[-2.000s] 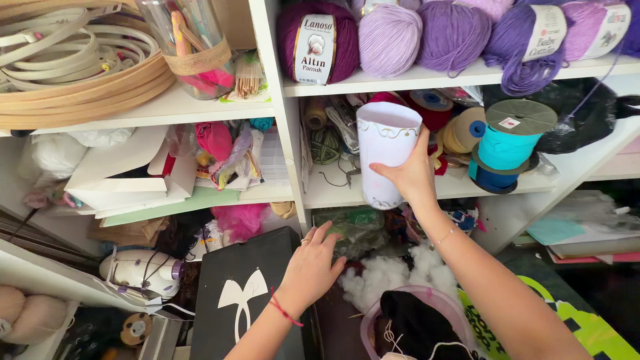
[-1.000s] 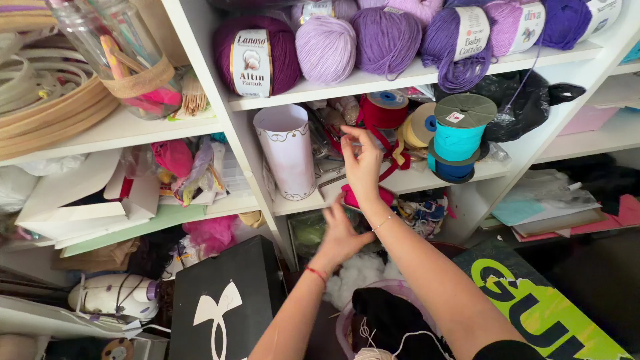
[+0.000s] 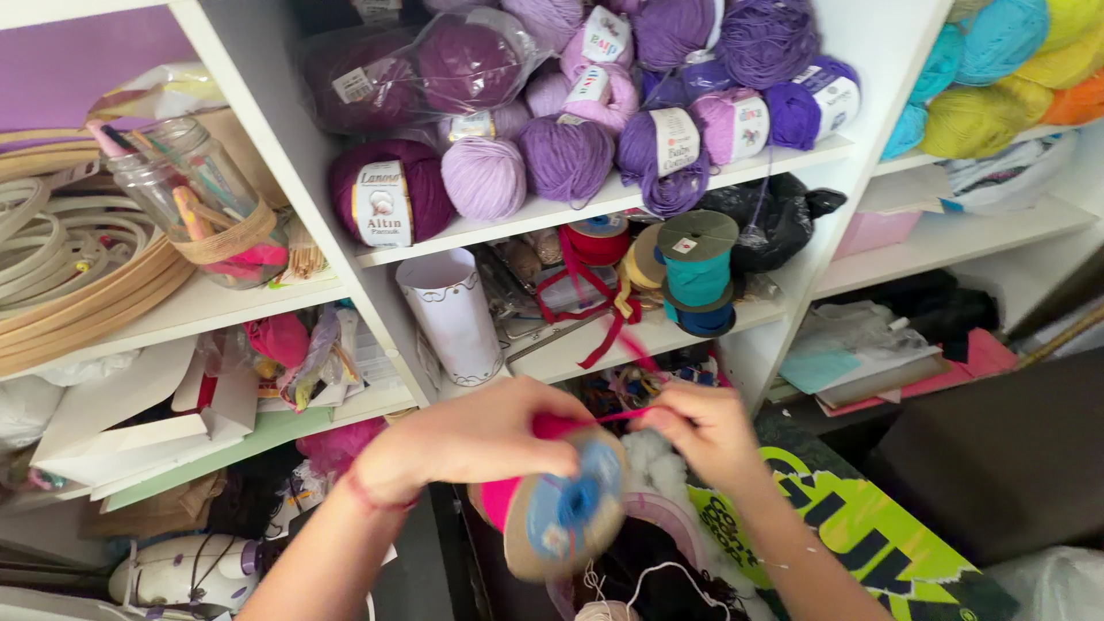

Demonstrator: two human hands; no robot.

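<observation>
My left hand point(image 3: 483, 431) is closed around a spool of pink ribbon point(image 3: 565, 504), whose round side faces up toward me and is blurred. From the spool a strip of pink ribbon point(image 3: 617, 417) runs to my right hand point(image 3: 703, 427), which pinches it between thumb and fingers. Behind my hands, a white decorated paper cylinder point(image 3: 453, 319) stands on the middle shelf. Beside it lie a red ribbon spool point(image 3: 595, 241) with loose red ribbon, a yellow spool point(image 3: 642, 259), and a teal ribbon spool point(image 3: 697, 272) stacked on a blue one point(image 3: 703, 317).
Purple yarn balls point(image 3: 567, 159) fill the shelf above. Wooden embroidery hoops point(image 3: 95, 302) and a glass jar point(image 3: 228, 233) with pens sit at the left. Below my hands is a pink tub point(image 3: 660, 509) with black material and white cord. A black and green box point(image 3: 849, 526) lies at the lower right.
The paper cylinder, in my right hand two seconds ago, stood on the shelf one second ago. The pink spool has come off the shelf area into my left hand, its ribbon held out by my right.
</observation>
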